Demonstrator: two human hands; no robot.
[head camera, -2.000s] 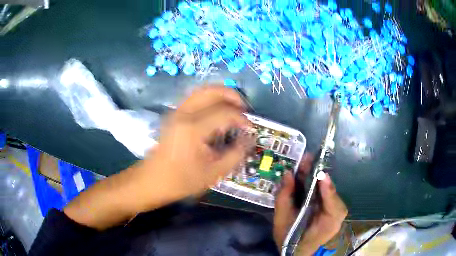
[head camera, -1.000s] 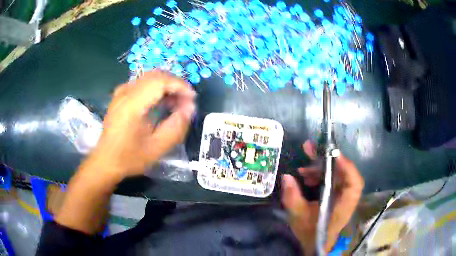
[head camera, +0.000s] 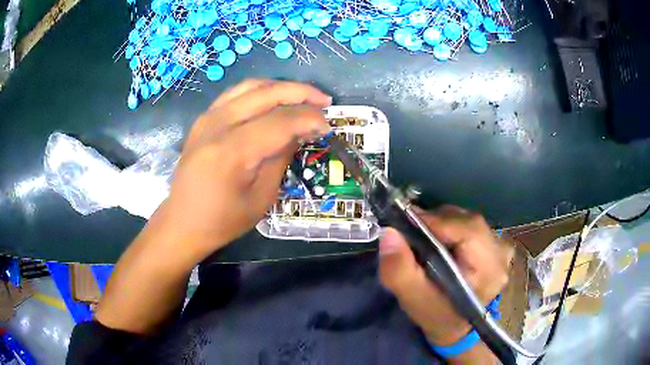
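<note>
The white socket housing (head camera: 324, 229) lies open on the bench, with a green circuit board (head camera: 349, 187) bearing a yellow block inside. My left hand (head camera: 246, 160) covers its upper left part; its fingertips are at a small blue part by the upper contacts, and whether they grip it is hard to tell. My right hand (head camera: 445, 267) holds the soldering iron (head camera: 420, 246) like a pen. The iron's tip reaches over the housing's upper middle, close to my left fingertips. A blue disc (head camera: 328, 204) sits in the housing's lower part.
A big pile of blue discs with long legs (head camera: 283, 49) lies along the back. A clear plastic bag (head camera: 78, 175) lies left of the housing. A black box (head camera: 627, 64) and a dark metal holder (head camera: 581, 71) stand at the right. The bench's front edge runs below the housing.
My left hand has moved right, from beside the housing onto it. The iron has swung from upright, right of the housing, to tilted over it. The pile and housing appear higher in view.
</note>
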